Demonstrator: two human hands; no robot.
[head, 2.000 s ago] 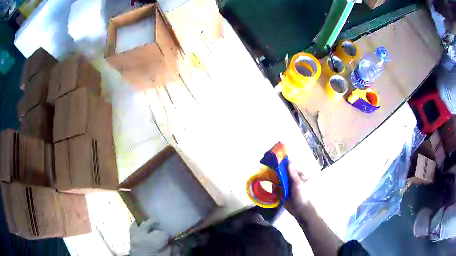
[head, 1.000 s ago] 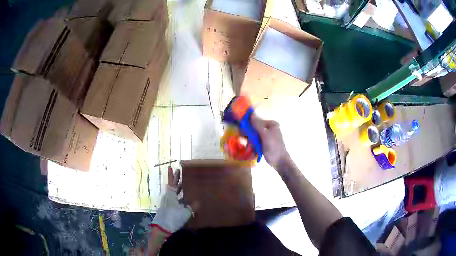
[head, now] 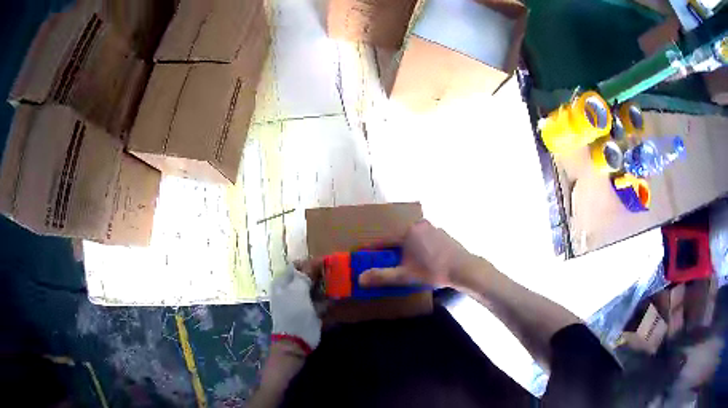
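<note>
A closed brown carton [head: 363, 223] lies at the table's near edge, in front of my body. My bare right hand [head: 431, 259] is closed around the blue and orange-red tape gun [head: 375, 269], which lies across the carton's top with its orange-red front pointing left. The tape roll on the gun does not show. My left hand [head: 296, 307], in a white knitted glove with a red cuff, is at the carton's left side beside the gun's front. Its fingertips are partly hidden, and whether they grip the carton is unclear.
Stacked cartons [head: 191, 119] stand on the pale table's left side. An open carton [head: 455, 60] with a white inner surface stands at the back. The side bench [head: 595, 215] holds yellow tape rolls [head: 581, 123], a second dispenser [head: 632, 193] and a clear bottle [head: 654, 155].
The tape gun has come down from above the carton's far edge onto its top and turned sideways. My left hand has moved right, close to the gun's front.
</note>
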